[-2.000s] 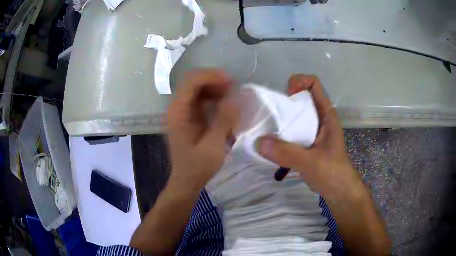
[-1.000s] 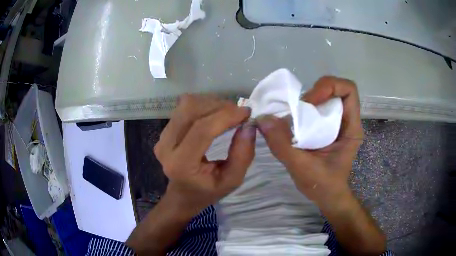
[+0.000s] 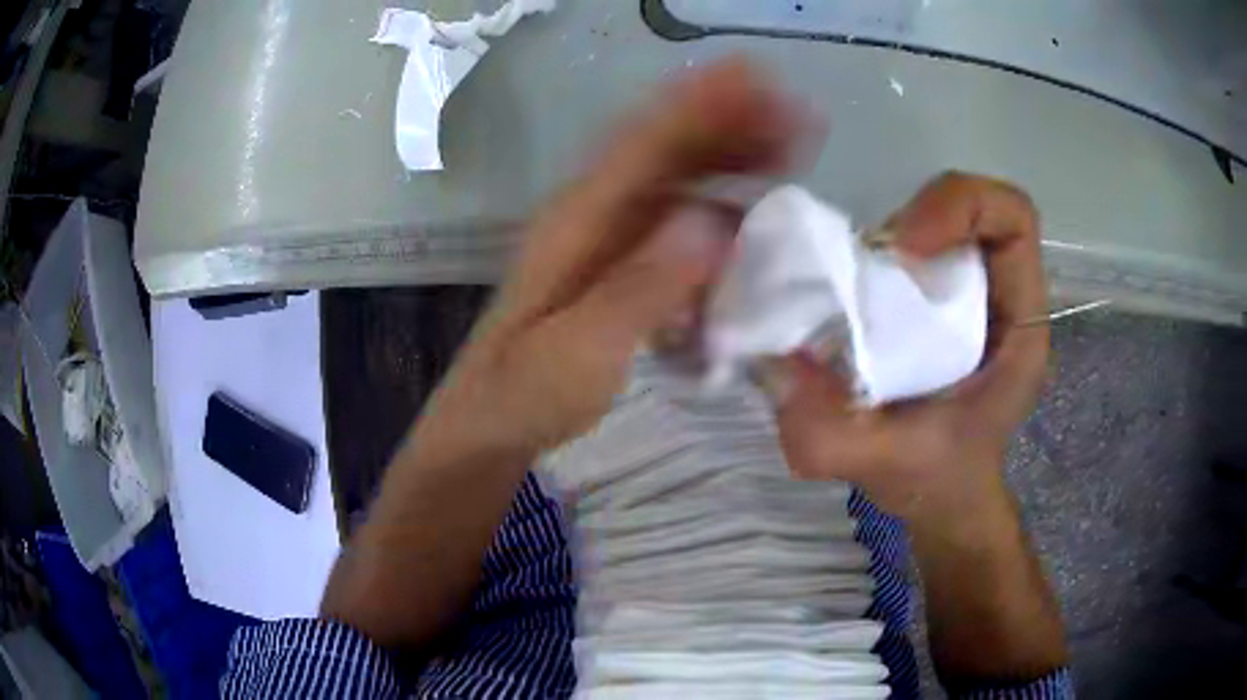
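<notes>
A white cuff piece (image 3: pixel 923 321), bent and folded, is held over the table's front edge. My right hand (image 3: pixel 944 369) grips it from the right, fingers behind and thumb in front. A thin pale rod or shaft (image 3: pixel 1080 312) sticks out to the right of that hand; its other end is hidden. My left hand (image 3: pixel 615 260) is blurred at the cloth's left side, fingers raised over the table; whether it pinches the cloth cannot be told. A ridged row of white cuff pieces (image 3: pixel 725 547) lies on the lap below both hands.
A crooked white offcut strip (image 3: pixel 421 103) lies on the table (image 3: pixel 315 178). The machine plate (image 3: pixel 930 41) is at the top right. A black phone (image 3: pixel 257 451) lies on the white side board (image 3: pixel 253 561). A grey-white bin (image 3: pixel 103 274) and blue crate (image 3: pixel 157 602) are at left.
The cuff piece and my right hand have moved right. My left hand's fingers, together at the cloth a second ago, have swung up and blurred. The table things have shifted up and left in view.
</notes>
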